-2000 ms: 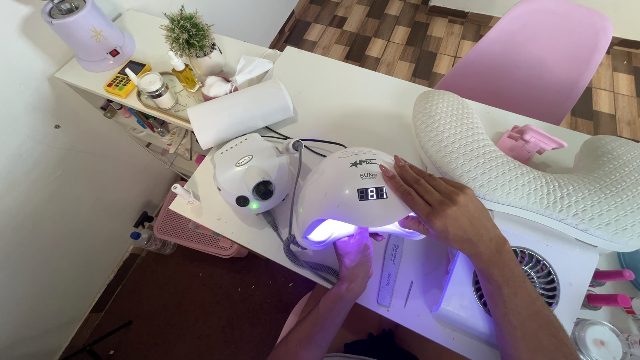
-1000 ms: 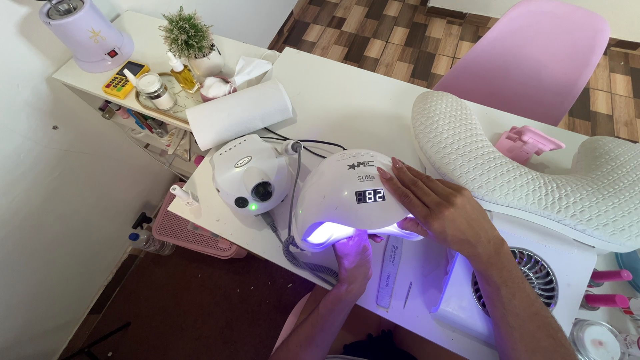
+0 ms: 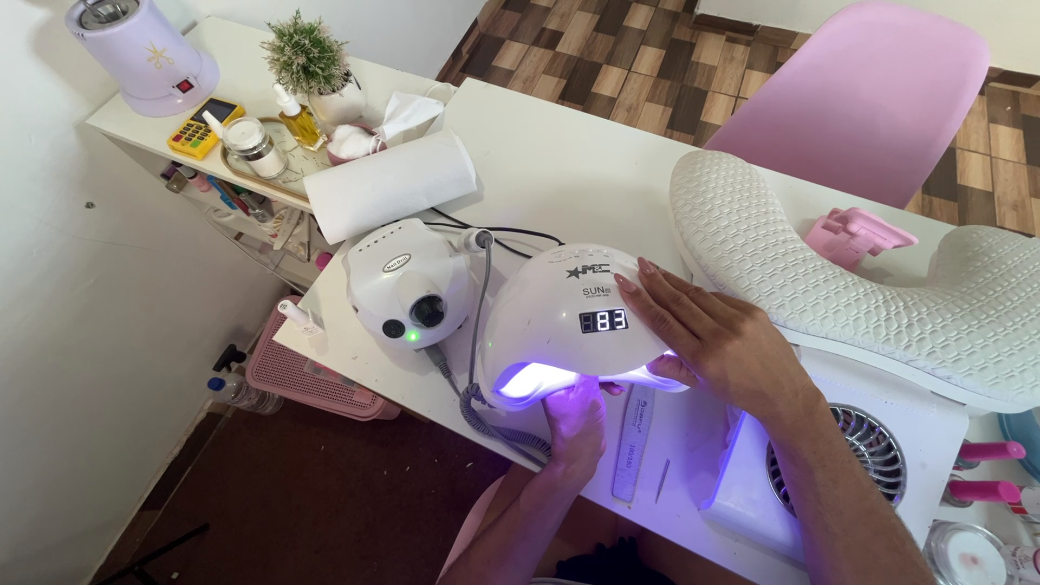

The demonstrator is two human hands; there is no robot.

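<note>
A white UV/LED nail lamp point(image 3: 540, 313) glows violet at its opening and its display shows lit digits. My left hand point(image 3: 575, 422) reaches into that opening from below, its fingers mostly hidden inside. My right hand point(image 3: 711, 333) rests on the lamp's right side, long nails on the dome, with other fingers curled at the lower edge by the opening. Left of the lamp stands a white nail drill machine point(image 3: 402, 284) with a green light; its handpiece point(image 3: 477, 239) sits at the machine's side on a coiled cord. A nail file point(image 3: 632, 447) and a thin metal tool point(image 3: 663, 480) lie below the lamp.
A white dust collector with a round fan grille point(image 3: 869, 455) stands at right, below a textured white armrest cushion point(image 3: 747, 219). A pink stand point(image 3: 853, 236) sits behind the cushion. A paper towel roll point(image 3: 390, 185) lies at upper left, near a potted plant point(image 3: 307, 53) and bottles.
The digits on the lamp's display have counted up from 81 to 83. Both hands have stayed in about the same place.
</note>
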